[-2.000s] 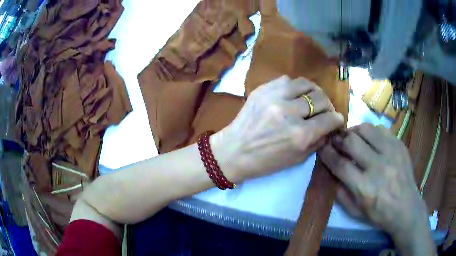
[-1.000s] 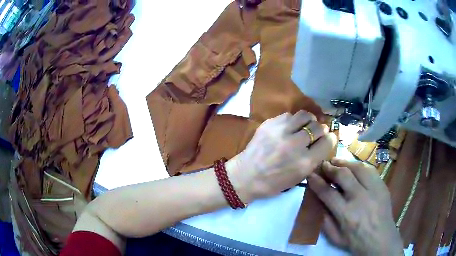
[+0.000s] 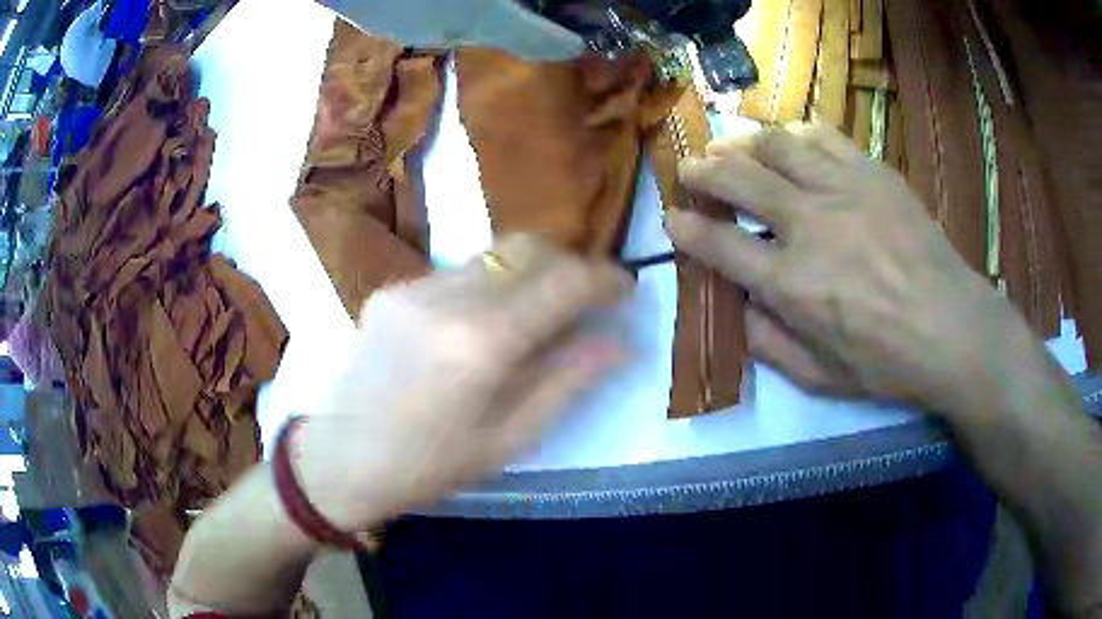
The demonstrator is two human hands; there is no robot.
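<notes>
A brown zipper (image 3: 707,345) hangs down over the white table from the needle area, its line of teeth showing. My right hand (image 3: 834,254) lies over it, fingertips on its upper part. My left hand (image 3: 471,363) is blurred, left of the zipper and apart from it, at the lower end of a rust-brown panel (image 3: 532,145); whether it holds anything is unclear. A thin dark object (image 3: 650,260) shows between my left fingertips and the zipper. A gathered panel (image 3: 363,218) lies further left. The needle is too small to make out.
The machine head (image 3: 483,24) is cut off at the top. A crumpled rust-brown heap (image 3: 157,302) lies at left. Yellow-tan strips (image 3: 786,55) and brown zippers (image 3: 955,133) hang at right. The table's curved grey edge (image 3: 725,466) carries a ruler-like tape.
My left hand has come away from my right hand, to the left. More of the zipper shows. The view has shifted, so the machine head and panels sit higher in the picture.
</notes>
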